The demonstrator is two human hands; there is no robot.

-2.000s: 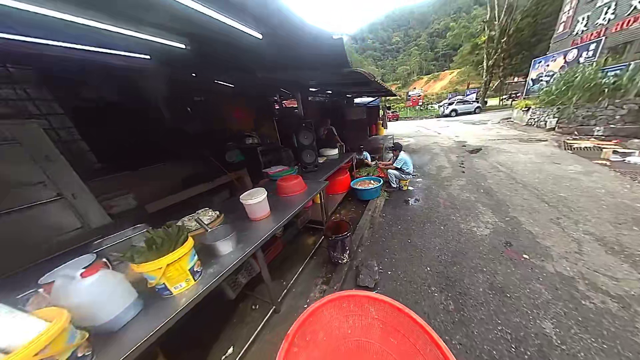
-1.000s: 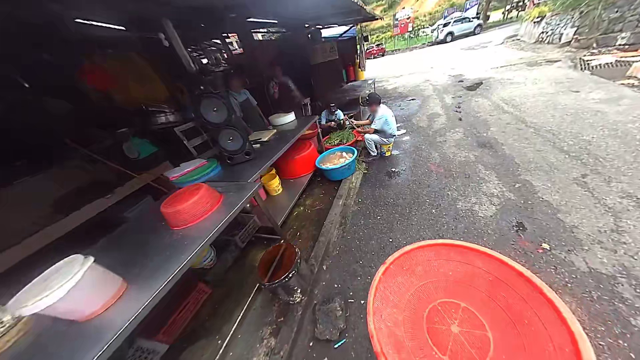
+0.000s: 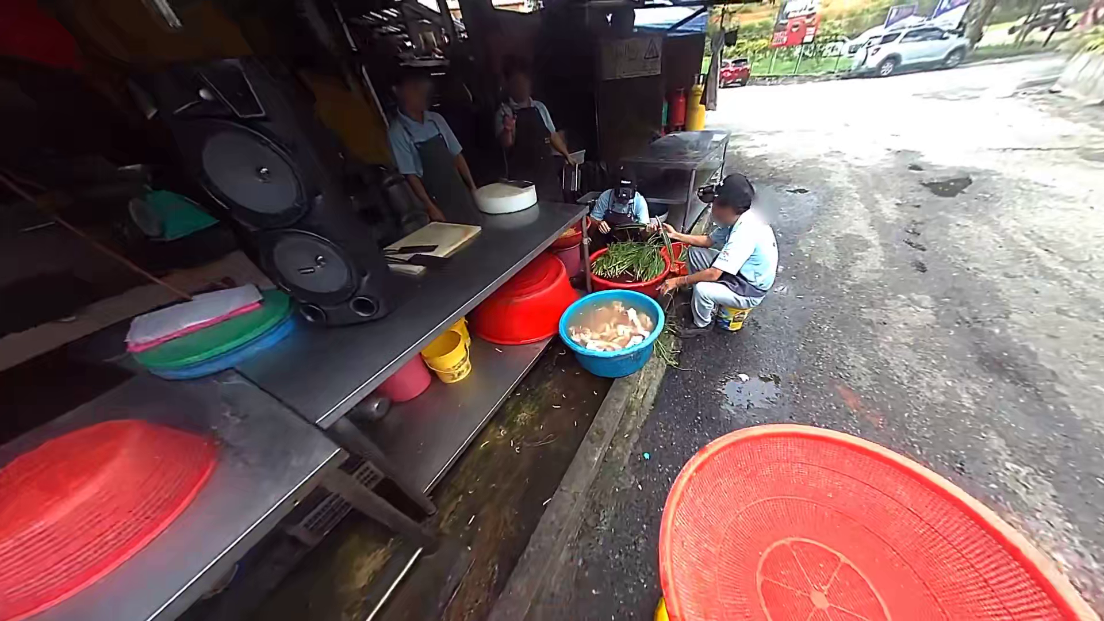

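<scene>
Neither my left hand nor my right hand shows in the head view. A large round red plastic basket (image 3: 828, 526) fills the lower right, close to me and over the wet asphalt; what holds it is out of sight. A bit of something yellow peeks out at its lower left edge. Ahead on the ground, a blue tub (image 3: 613, 345) contains pale food pieces in cloudy water. Behind it is a red tub of long green leafy vegetables (image 3: 630, 261), with two people low beside it. One of them (image 3: 737, 250) sits on a yellow bucket.
Along the left run steel tables (image 3: 405, 319) with an upturned red basket (image 3: 103, 500), stacked colored lids (image 3: 216, 332), a loudspeaker (image 3: 267, 190) and a cutting board (image 3: 435, 240). Two people stand behind them. A drain channel (image 3: 496, 483) and concrete curb (image 3: 569, 509) lie between tables and road.
The view has moved forward along the tables, toward the blue tub and the seated people. The red basket in front shows more of its inside than two seconds ago.
</scene>
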